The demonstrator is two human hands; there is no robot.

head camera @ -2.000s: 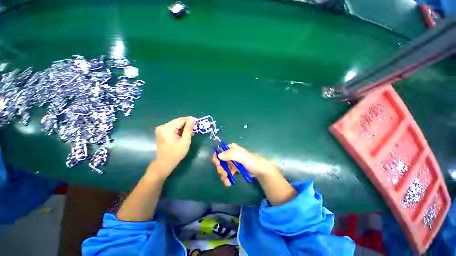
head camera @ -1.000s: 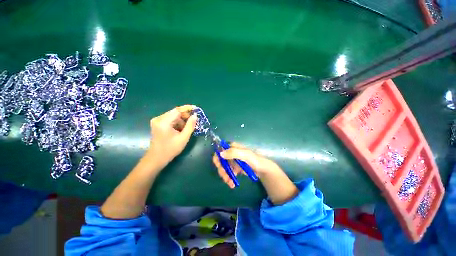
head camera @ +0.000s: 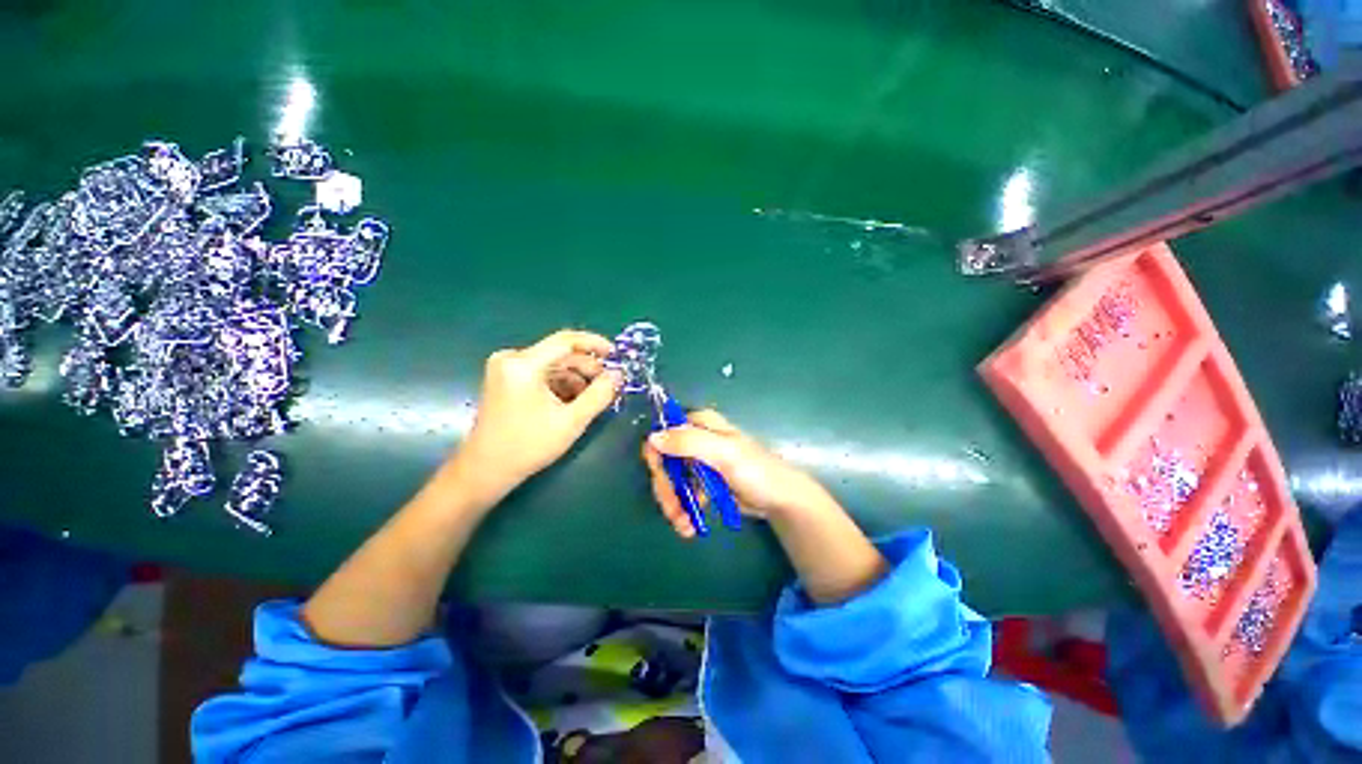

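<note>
My left hand (head camera: 541, 391) holds a silver parts frame (head camera: 635, 352) by its left side between thumb and fingers, above the green bench. My right hand (head camera: 720, 470) grips the blue-handled nippers (head camera: 695, 478). Their grey jaws point up and touch or nearly touch the lower edge of the frame; the exact contact is too small to tell. A small pale piece (head camera: 728, 370) lies on the bench just right of the frame. A large tangled pile of silver frames (head camera: 179, 299) lies on the left, with two frames at its lower edge.
A pink-orange tray (head camera: 1078, 466) with four compartments of tiny bits lies at the right. A grey metal post (head camera: 1195, 187) slants over its upper end. A white piece (head camera: 339, 191) lies beside the pile. Part of another tray (head camera: 1280, 42) shows at the top right.
My left hand and the frame have moved slightly right, and the frame is turned. The nippers stand steeper and their handles are closer together. The pile has shifted left in view since the earliest frame.
</note>
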